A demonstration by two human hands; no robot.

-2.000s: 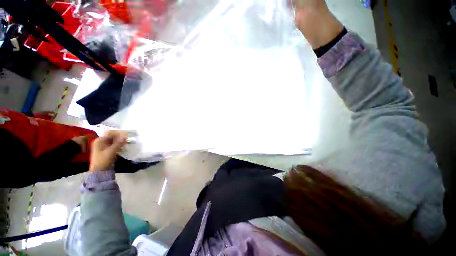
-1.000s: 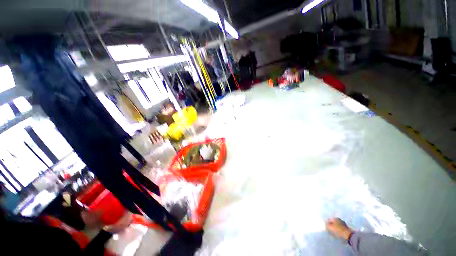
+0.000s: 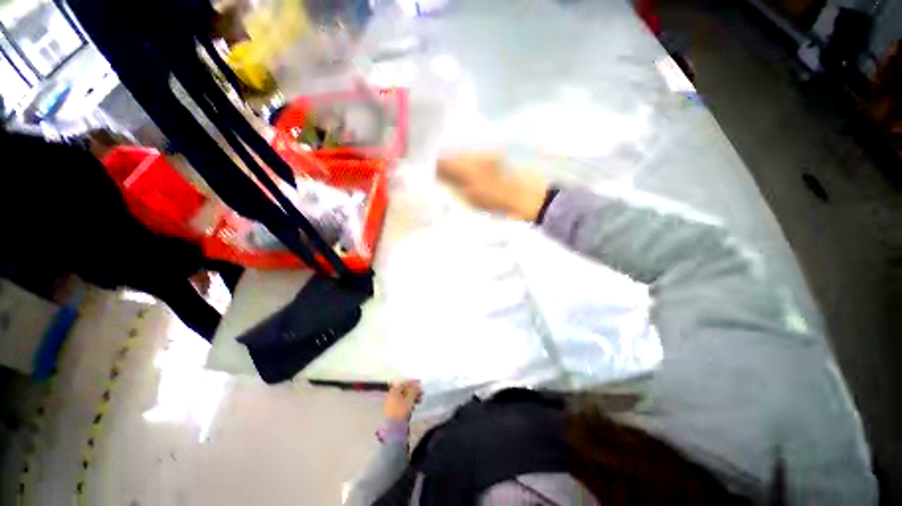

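A clear poly bag (image 3: pixel 603 331), shiny and crinkled, lies on the table in front of me, partly under my right forearm. Beside it, to the left, is a bright white area, bag or sheet, too glaring to tell. My right hand (image 3: pixel 490 185) is blurred and stretched over the far part of the white area; whether it holds anything cannot be told. My left hand (image 3: pixel 403 398) is small at the table's near edge, fingers bent by the white area's near left corner; its grip is unclear.
A black fabric item (image 3: pixel 307 326) lies over the table's left corner. A red-orange basket (image 3: pixel 374 212) holds clear film, with a second basket (image 3: pixel 401 124) behind it. Dark straps hang at upper left. A person in black (image 3: pixel 69 208) stands at left.
The view has tilted back down from the room to the table. My left hand is back in view at the near edge. My right arm now reaches left across the table.
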